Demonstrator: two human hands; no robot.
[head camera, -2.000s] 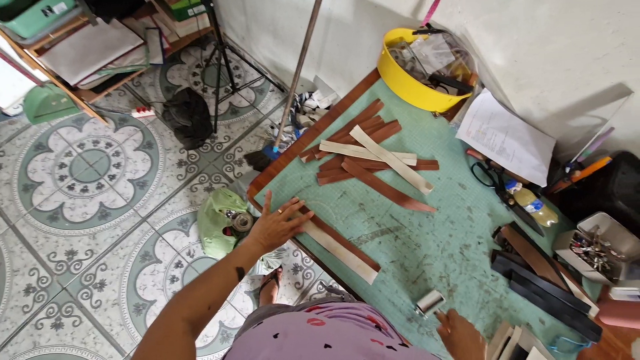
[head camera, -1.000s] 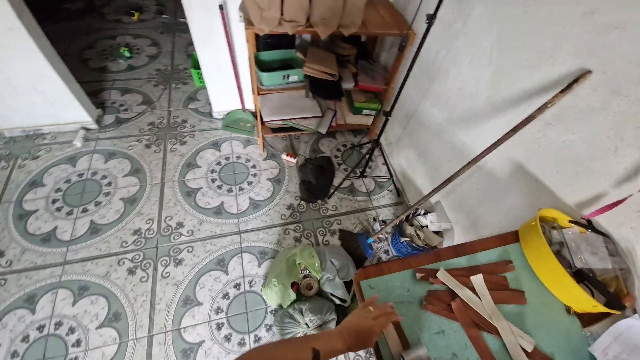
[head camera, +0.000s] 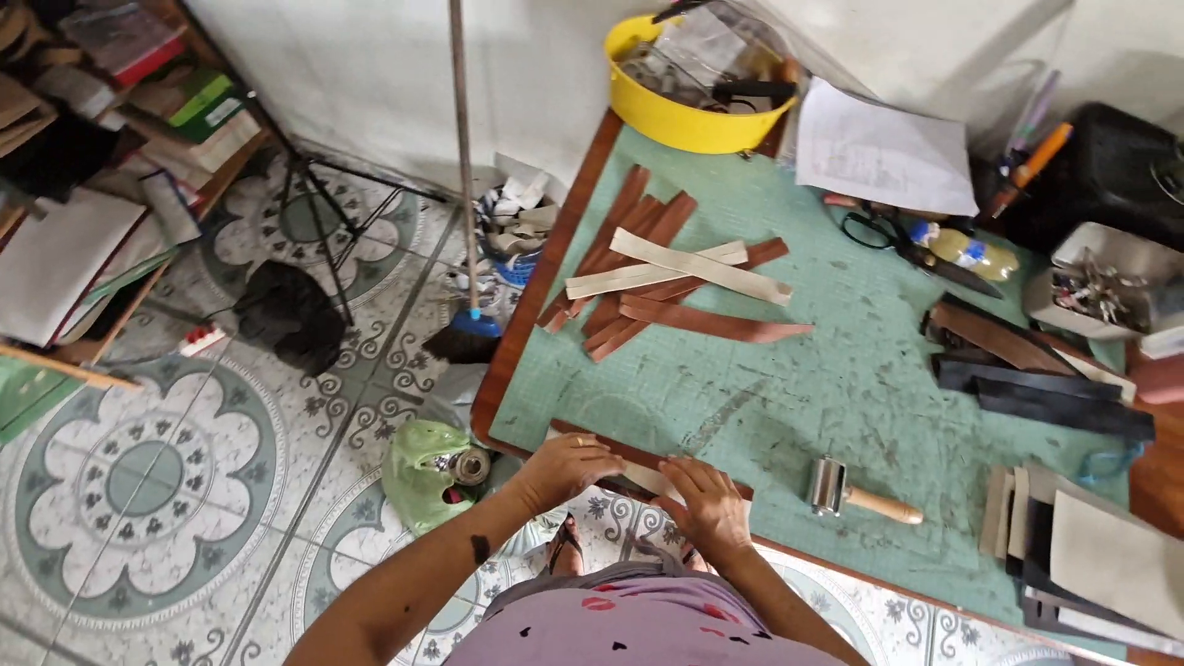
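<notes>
Along the near edge of the green cutting mat lies a brown leather strip with a cream face or layer (head camera: 645, 477). My left hand (head camera: 572, 470) rests on its left part, fingers bent over it. Toward the strip's right end, my right hand (head camera: 705, 499) presses with its fingers on top. To the right of that hand lies a metal roller with a wooden handle (head camera: 830, 485). Farther back, brown leather strips (head camera: 708, 317) are piled loosely, with two cream strips (head camera: 721, 266) crossed over them.
At the back stand a yellow tub of odds and ends (head camera: 703, 125) and papers (head camera: 879, 153). Scissors (head camera: 869, 231), a metal tin (head camera: 1091, 287), dark leather pieces (head camera: 1045, 388) and stacked sheets (head camera: 1110, 555) lie on the right. A broom (head camera: 472, 319) leans left of the table.
My right hand, near the roller two seconds ago, is now on the strip beside my left hand. The view swung left toward the floor and back.
</notes>
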